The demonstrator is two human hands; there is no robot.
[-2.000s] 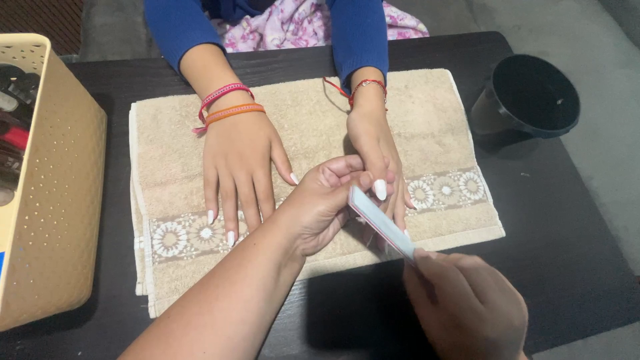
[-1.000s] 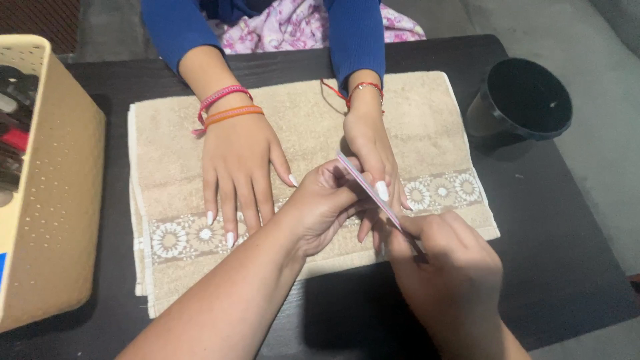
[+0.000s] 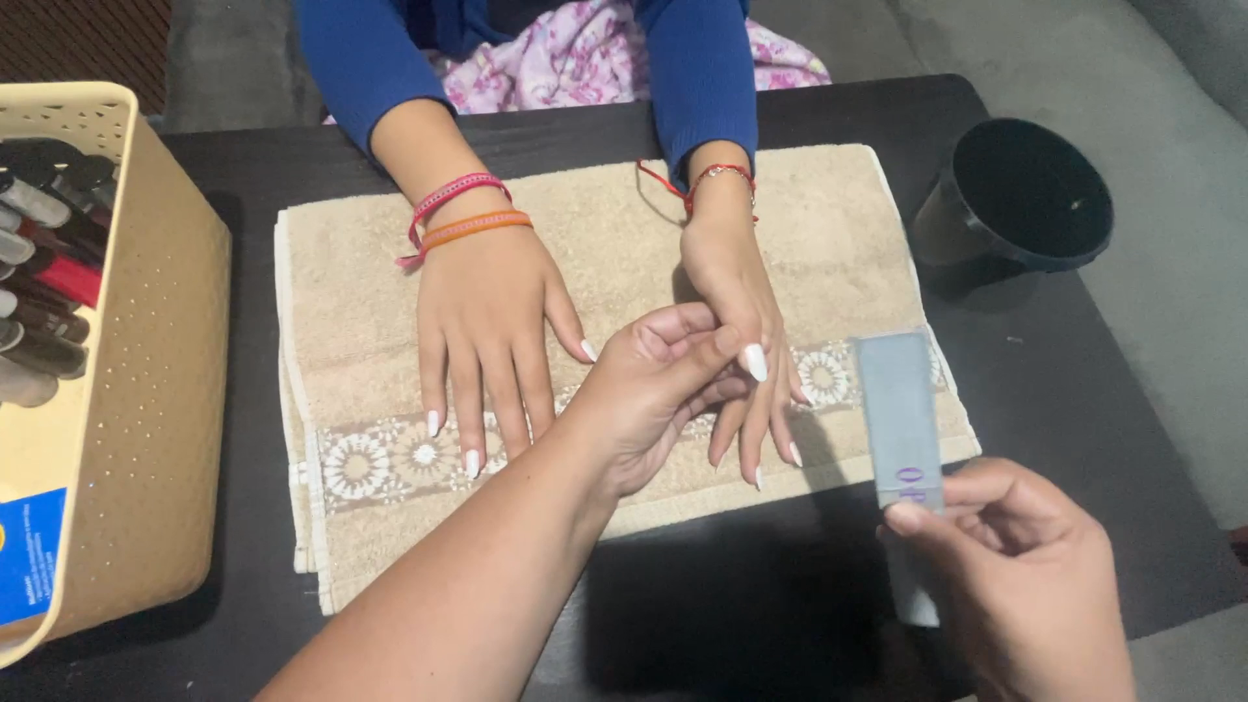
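Note:
My left hand [image 3: 663, 385] holds the thumb of the other person's hand [image 3: 736, 283], whose thumbnail [image 3: 756, 362] is long and white. In my right hand [image 3: 1024, 565] is a flat grey nail file [image 3: 899, 409], gripped near its middle with its broad face up, bearing purple writing. It is apart from the nails, over the towel's right edge. The person's other hand [image 3: 487, 322], with pink and orange bracelets, lies palm down on a beige towel [image 3: 604, 234], its fingers spread and its visible nails white. A red string bracelet [image 3: 721, 172] circles the wrist of the held hand.
A yellowish plastic basket [image 3: 156, 370] holding several nail polish bottles [image 3: 49, 273] and a blue packet [image 3: 31, 556] stands at the left. A black bin or cup [image 3: 1029, 195] stands at the table's back right. The dark table [image 3: 731, 604] shows around the towel. The person wears blue sleeves [image 3: 697, 78].
My right hand with the nail file has moved right, away from the thumbnail, and the file now shows its broad face. My left hand stays at the person's thumb.

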